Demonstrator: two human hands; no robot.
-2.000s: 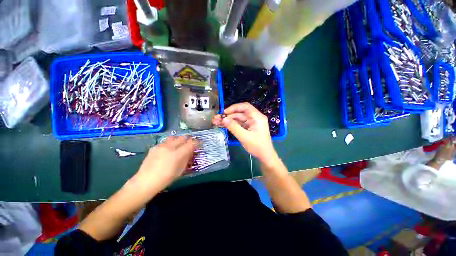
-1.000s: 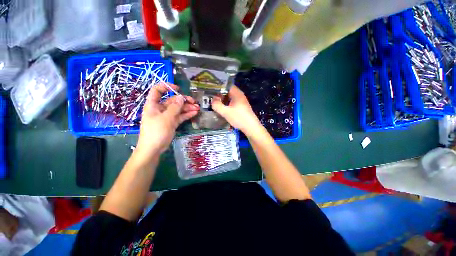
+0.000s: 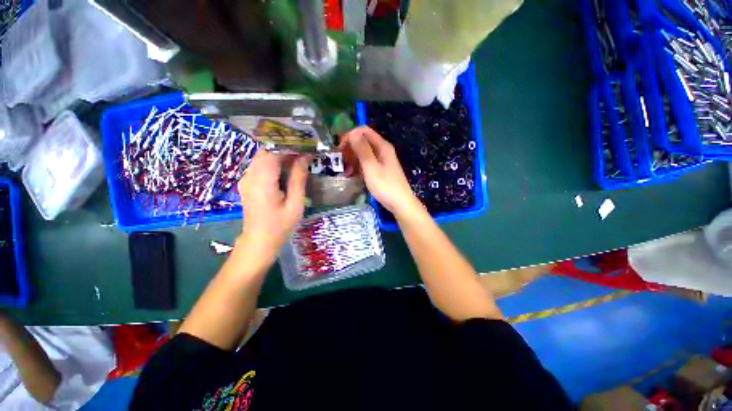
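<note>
The press fixture (image 3: 327,165) sits on its metal plate under the press, with small black-and-white seats. My left hand (image 3: 271,193) is at its left side, fingers bent; whether a pin is in them cannot be seen. My right hand (image 3: 376,164) is at its right side, fingertips together close to the seats; any part between them is too small to tell. The clear guard plate (image 3: 285,133) with its yellow label hangs tilted just above. A clear plastic box (image 3: 333,246) with a row of red-and-white pins lies nearest my body.
The left blue bin (image 3: 172,164) holds loose pins. The middle blue bin (image 3: 437,160) holds black ring parts. Stacked blue bins (image 3: 642,144) stand far right, clear boxes (image 3: 63,164) far left. A flat black rectangle (image 3: 152,270) lies front left. A person's arm (image 3: 28,359) shows bottom left.
Both hands moved from the clear box and the middle bin's edge to the fixture. The pin visible in my left hand one second ago no longer shows. The view has shifted and the guard looks more tilted.
</note>
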